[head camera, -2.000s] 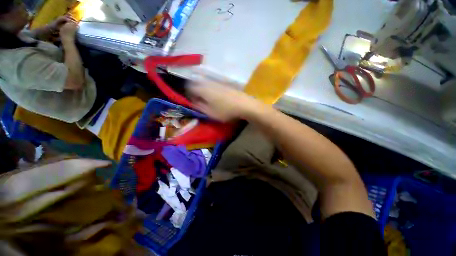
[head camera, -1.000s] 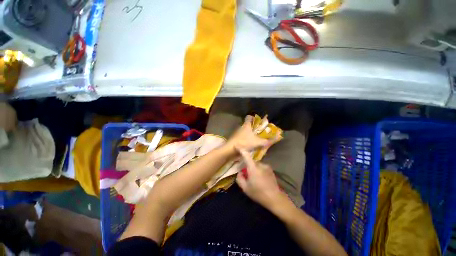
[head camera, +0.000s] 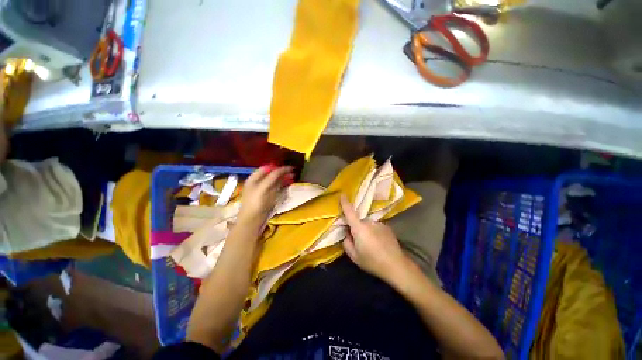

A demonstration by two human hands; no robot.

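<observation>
A bundle of cut bands, mustard-yellow on one face and cream on the other, lies crumpled across my lap and over the left crate's edge. My left hand is at the bundle's upper left, its fingers on a bright red tie strip; most of the strip is hidden. My right hand grips the bundle near its right end, thumb on top. A single yellow band lies on the white table and hangs over its front edge.
Orange-and-red-handled scissors lie on the white table. Another pair lies left by a grey machine. Blue crates stand left and right. A person's pale clothing shows at left.
My left hand has moved left from the bundle's right end to the red strip. My right hand has moved up onto the bundle. More yellow faces show on it.
</observation>
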